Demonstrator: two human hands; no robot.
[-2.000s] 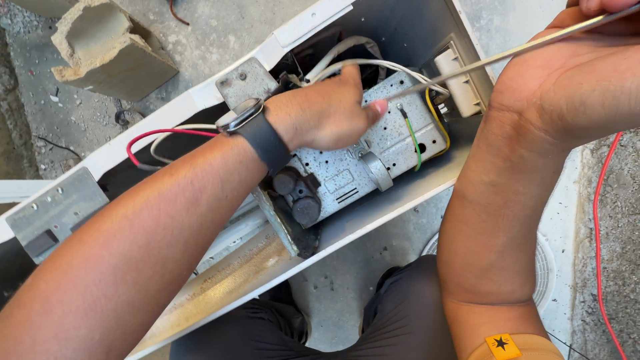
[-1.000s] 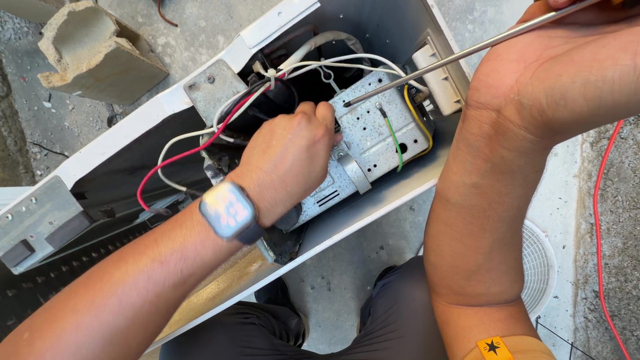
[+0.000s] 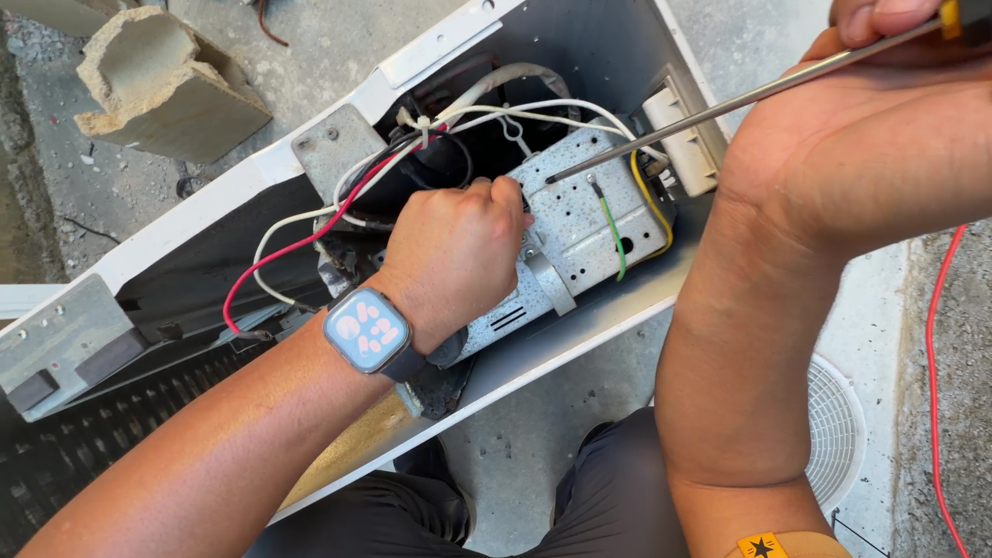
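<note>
My left hand [image 3: 457, 252], a smartwatch at its wrist, is curled against a speckled metal electrical box [image 3: 597, 209] inside an opened white metal housing [image 3: 535, 372]; what its fingertips touch is hidden. At the upper right my right hand [image 3: 860, 116] grips a long screwdriver [image 3: 744, 97], whose tip lies at the box's top face beside my left fingers. A green wire [image 3: 610, 225] is fixed to the box by a screw. Red wire [image 3: 287, 249] and white wires loop left of the box. A metal clamp strap [image 3: 551, 284] crosses the box.
A broken tan block [image 3: 174, 89] stands on the concrete at the upper left. A white terminal block [image 3: 680, 143] sits at the housing's right end. Finned coil [image 3: 101, 457] fills the lower left. A round white grille [image 3: 835, 422] and a red cable [image 3: 935, 372] lie at the right.
My left hand has drawn back from over the top of the box to its left side, its fingers now curled. The red and white wires show more fully. My right hand still holds the screwdriver.
</note>
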